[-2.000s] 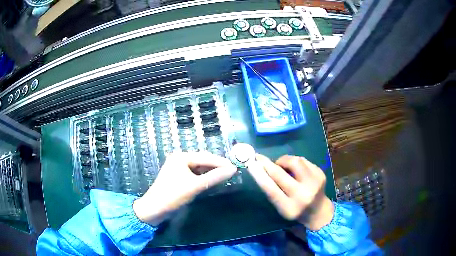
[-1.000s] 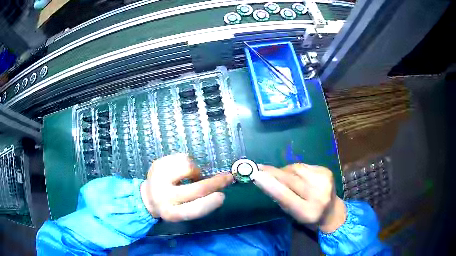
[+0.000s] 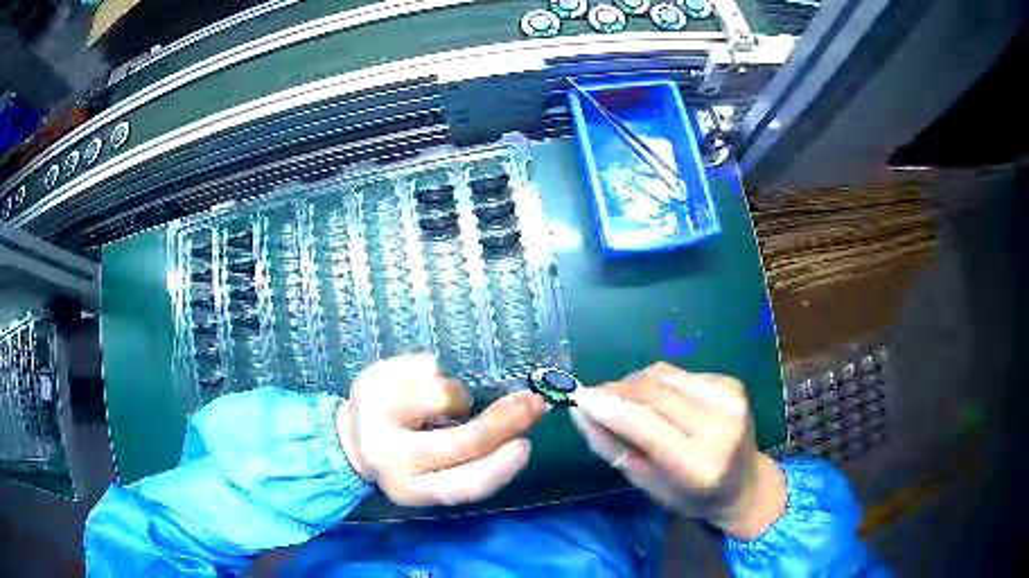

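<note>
A round unit (image 3: 554, 385) with a dark rim and greyish centre is pinched between the fingertips of both hands, tilted, just past the front right corner of the tray. My left hand (image 3: 440, 431) touches its left edge, the other fingers curled. My right hand (image 3: 677, 440) grips its right edge with thumb and fingers. The clear ribbed blister tray (image 3: 372, 271) lies on the green bench. Dark units (image 3: 495, 212) stand in its two right columns at the back, and more dark pieces (image 3: 207, 305) are in the left columns. My left hand hides part of the tray's front edge.
A blue bin (image 3: 645, 169) with a thin dark stick and whitish bits stands right of the tray. Beyond runs a green conveyor belt (image 3: 339, 79) carrying ringed discs (image 3: 606, 18). A grey post (image 3: 829, 79) rises at right. A side tray (image 3: 837, 406) lies low right.
The disc has turned from its pale face to a tilted, darker face. Both hands still hold it. The tray, bin and belt appear higher and slightly to the right in view.
</note>
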